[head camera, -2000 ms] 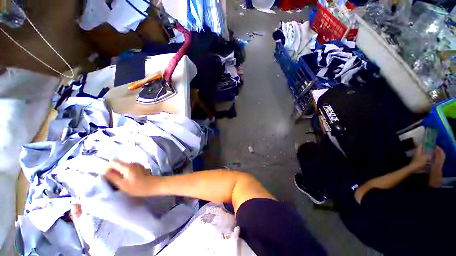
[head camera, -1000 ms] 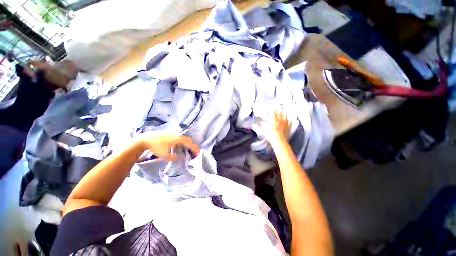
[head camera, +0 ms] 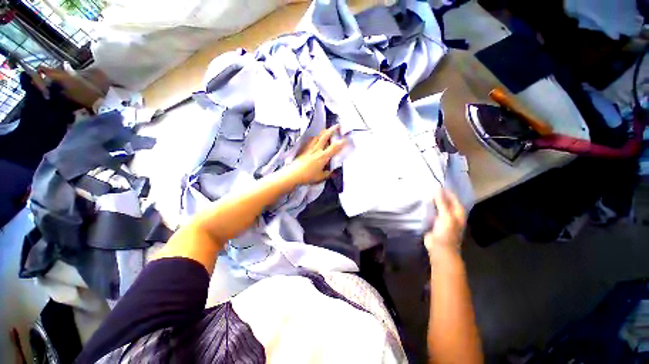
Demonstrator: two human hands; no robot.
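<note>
A heap of pale grey-blue fabric pieces [head camera: 249, 153] lies tangled on the padded table in front of me. A broad light panel [head camera: 384, 170] lies flat across the heap's right side, between my hands. My left hand [head camera: 318, 158] is at the panel's left edge, fingers stretched toward it; blur hides whether they grip it. My right hand [head camera: 447, 224] is closed on the panel's lower right edge, at the table's front side. Darker grey pieces [head camera: 324, 220] show under the heap, below my left hand.
A steam iron [head camera: 498, 131] with a red-wrapped hose [head camera: 591, 146] and an orange-brown stick [head camera: 521, 112] rests on the table end. A dark cloth square [head camera: 514, 57] lies behind it. A charcoal pile [head camera: 71, 192] is at the left. White cloth [head camera: 171, 39] runs along the back edge.
My left hand has moved up and right over the heap. My right hand has moved right and down toward the table's front side. The light panel now lies spread between them.
</note>
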